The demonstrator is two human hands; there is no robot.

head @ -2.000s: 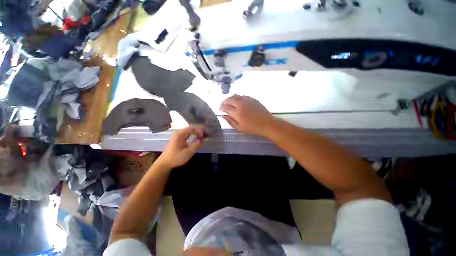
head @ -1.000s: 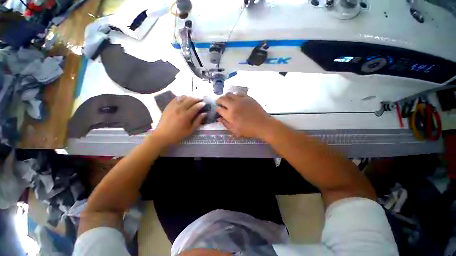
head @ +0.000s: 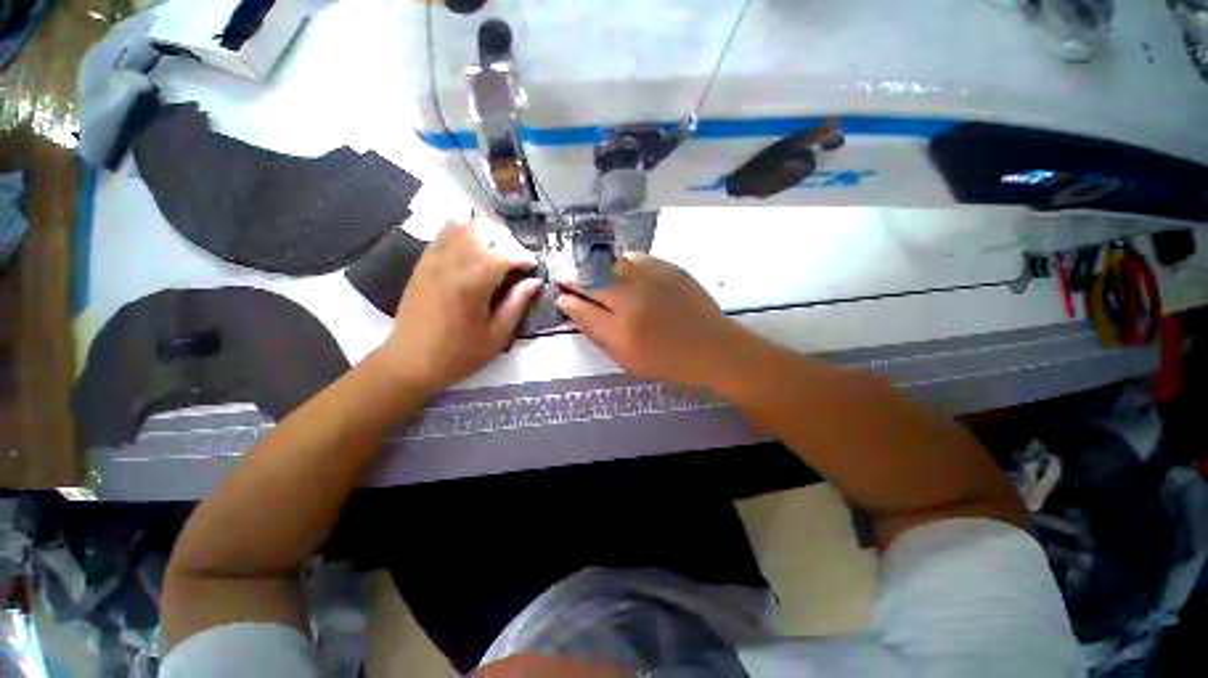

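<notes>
A dark grey cut panel (head: pixel 541 311) lies under the sewing machine's needle area (head: pixel 583 245), mostly covered by my hands. Its ends show left of my left hand and behind the needle area. My left hand (head: pixel 457 305) holds the panel just left of the presser foot, with a small dark label at the fingertips, partly hidden. My right hand (head: pixel 649 318) presses on the panel just right of the foot, fingertips close to my left ones. Another crescent panel (head: pixel 199 355) with a dark label at its centre lies at the left.
A further grey curved panel (head: pixel 285 199) lies at the upper left, near a white item with a dark patch (head: pixel 245 33). The white machine arm (head: pixel 848 99) spans the back. Looped snips (head: pixel 1123 294) lie at the right. A ruler strip (head: pixel 583 400) runs along the front edge.
The view has come closer to the machine. Both hands with the panel have moved up to the presser foot; two seconds ago they were apart, my left at the front edge.
</notes>
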